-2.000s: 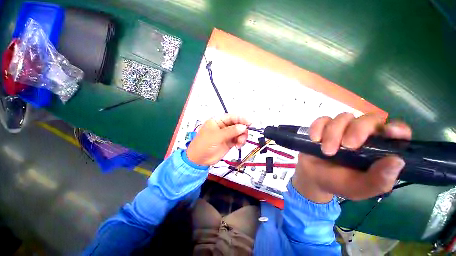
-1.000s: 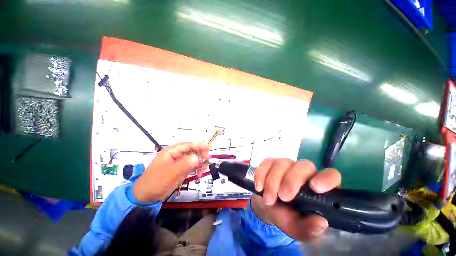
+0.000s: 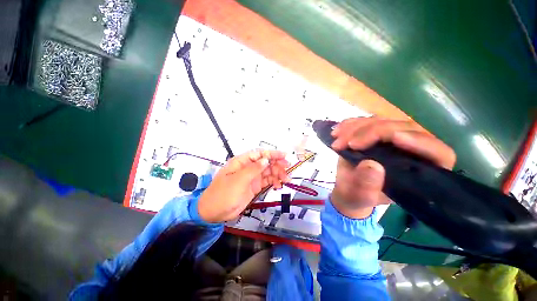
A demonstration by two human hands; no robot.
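Observation:
A flat white panel [image 3: 221, 79] lies on an orange-red carrier board [image 3: 282, 44]. My right hand [image 3: 377, 156] is shut on a thick black electric screwdriver [image 3: 453, 203]. Its front end is over the panel's right part; the bit is not clearly visible. My left hand [image 3: 244, 182] is over the panel's lower middle, fingers curled; whether it holds small screws cannot be told. A black cable harness [image 3: 206, 106] runs down the panel towards my left hand. Red wires [image 3: 306, 202] with black tape [image 3: 286, 203] and yellow-orange wires [image 3: 303, 160] lie beside that hand.
Clear trays of silver screws [image 3: 70, 73] lie at the upper left on the green bench [image 3: 132, 106]. A thin dark stick [image 3: 44, 116] lies below them. A small green circuit board [image 3: 162, 171] is at the panel's left. Another carrier [image 3: 524, 159] shows at the right edge.
The screwdriver has moved away from my left fingers, up and right over the panel, in my right hand. My left hand stays over the lower middle. The camera view has turned and shifted.

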